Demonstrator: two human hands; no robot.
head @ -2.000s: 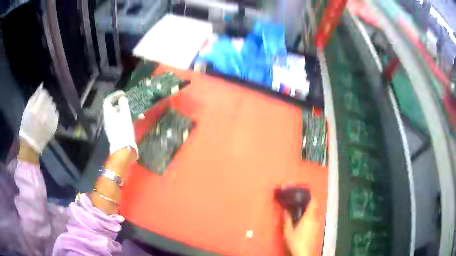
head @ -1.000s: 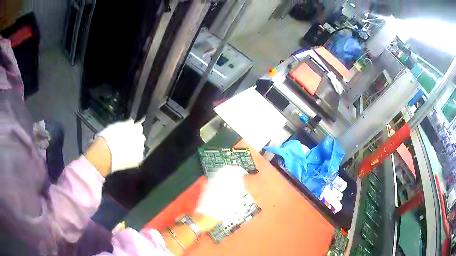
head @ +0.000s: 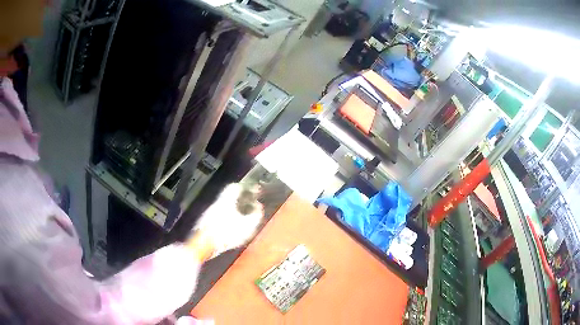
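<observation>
One green circuit board (head: 291, 278) lies flat on the red-orange mat (head: 343, 279), its component side facing up. A white-gloved hand (head: 230, 219) of a person at the left is by the mat's left edge. It is blurred, and I cannot tell whether it holds anything. Neither my left hand nor my right hand is in the picture. No scanner shows.
A black tray (head: 416, 274) beyond the mat holds blue plastic (head: 375, 212) and white items. A white sheet (head: 299, 162) lies at the mat's far left. A dark metal rack (head: 172, 108) stands left. The conveyor (head: 453, 279) carries several boards at the right.
The view has swung left, and my right hand with the black scanner has left the picture. The second board has gone from the mat's far left corner. The other person's gloved hand has moved left.
</observation>
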